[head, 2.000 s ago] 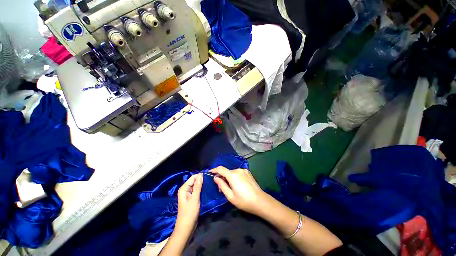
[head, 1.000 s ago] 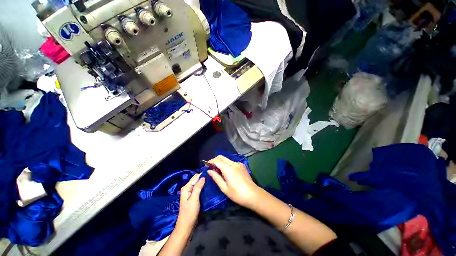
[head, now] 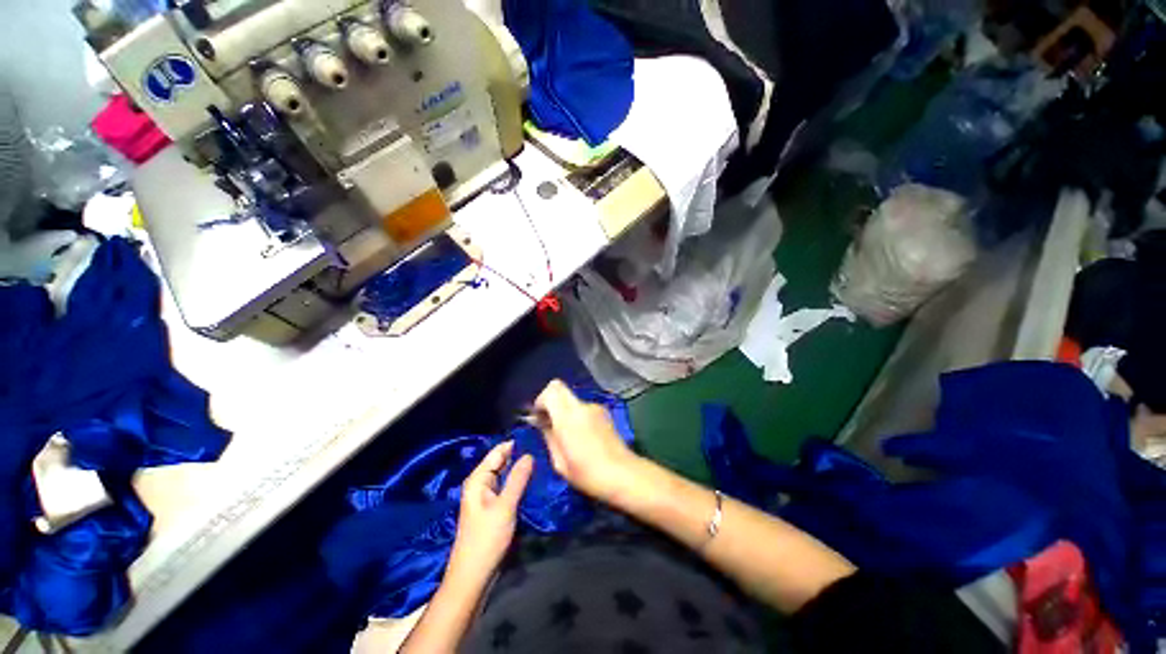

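Observation:
A shiny blue garment piece [head: 441, 466] lies bunched in the lap over dark star-patterned clothing. My left hand [head: 490, 511] is at the garment's upper part, thumb and index finger slightly apart; whether it pinches cloth is unclear. My right hand [head: 578, 441] is just right of it and a little higher, fingers curled around a small, thin tool [head: 529, 417] whose tip glints towards the left. Most of the tool is hidden in the fingers, so its kind is unclear. A bracelet is on the right wrist.
The white machine table [head: 275, 428] edge runs diagonally beyond my hands, bearing a cream overlock machine [head: 441, 128] and a blue garment pile [head: 96, 371]. Red thread [head: 549, 304] hangs at its edge. A plastic bag [head: 671, 319] stands beyond; more blue fabric [head: 972, 473] lies right.
The right hand has turned and lifted slightly away from the left fingertips, with the small tool showing. The fingertips were close together on the cloth before. The left thumb and index finger have parted.

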